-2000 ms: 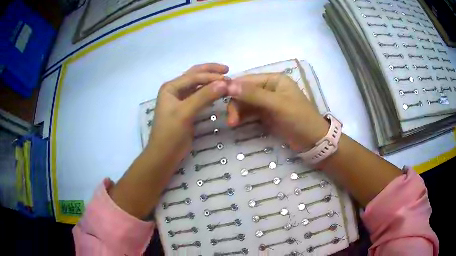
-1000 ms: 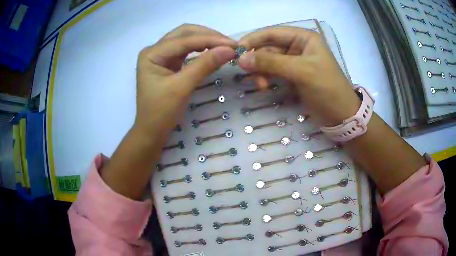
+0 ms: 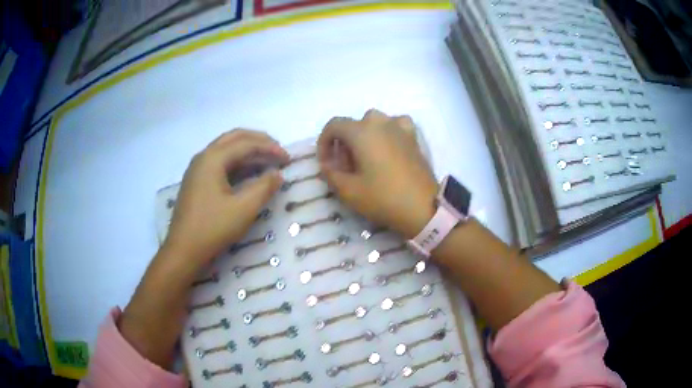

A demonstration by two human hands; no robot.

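The white sheet (image 3: 292,373) bears columns of dumbbell-shaped parts, each with two round metal ends and a thin brown link. One such part (image 3: 301,158) lies between my hands near the sheet's far edge; its ends are at or under my fingertips. My left hand (image 3: 231,189) is at its left end, thumb and fingers curved with a gap between them. My right hand (image 3: 372,170) is at its right end, fingers curled. Whether either hand grips the part is hidden by the fingers and blur.
A tall stack of loaded sheets (image 3: 523,163) stands at the right. More sheets (image 3: 136,26) lie at the far left. Blue folders (image 3: 23,280) are at the left edge. Yellow tape (image 3: 45,250) and a green label (image 3: 72,353) mark the white bench top (image 3: 114,159).
My hands were together above the sheet, fingertips meeting at a small metal piece. Now they are apart, low at the sheet's far rows. The whole view has shifted.
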